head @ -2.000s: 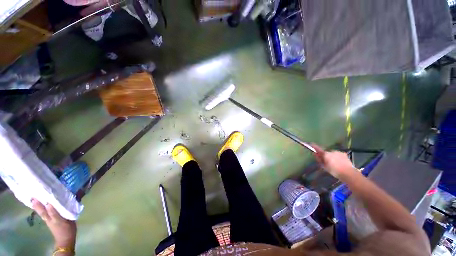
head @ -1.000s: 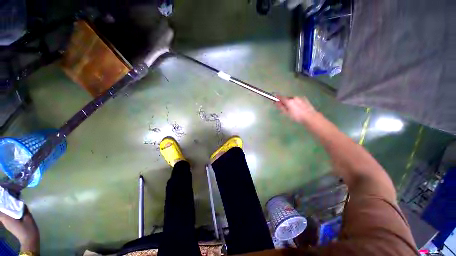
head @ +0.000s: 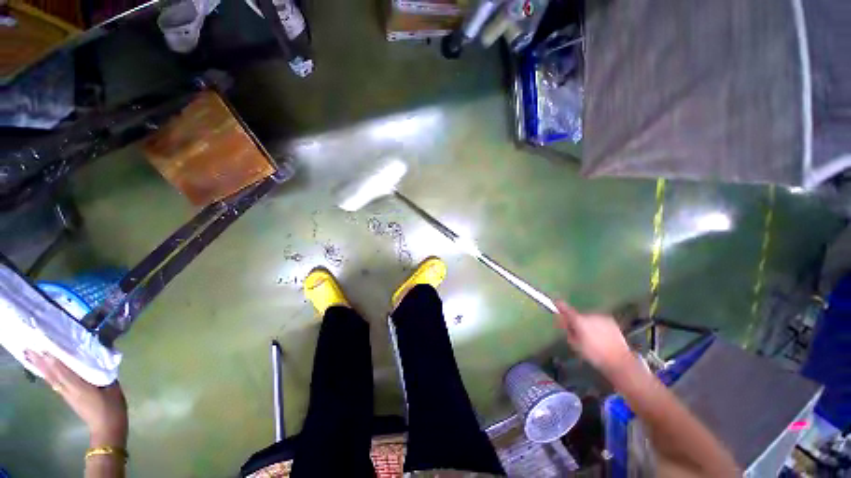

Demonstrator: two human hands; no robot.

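Observation:
My right hand (head: 592,338) is closed around the upper end of a long thin pole with a white head (head: 374,185) set crosswise. The head lies on the green floor ahead of my yellow shoes. Dark clumps and threads of debris (head: 392,231) lie between the head and my shoes. My left hand (head: 82,390) rests at the edge of a long white board or tabletop (head: 51,329) at the far left. Its fingers lie on the white surface; whether they grip it I cannot tell.
A light-blue basket (head: 86,291) stands beside dark table legs at left. A brown wooden panel (head: 211,149) is above it. A clear waste basket (head: 544,403) stands right of my legs. A large grey fabric bin (head: 690,89) fills the upper right.
Since one second ago, the white head has come from the dark table frame at upper left back towards my feet. My right hand has moved down and right in the picture.

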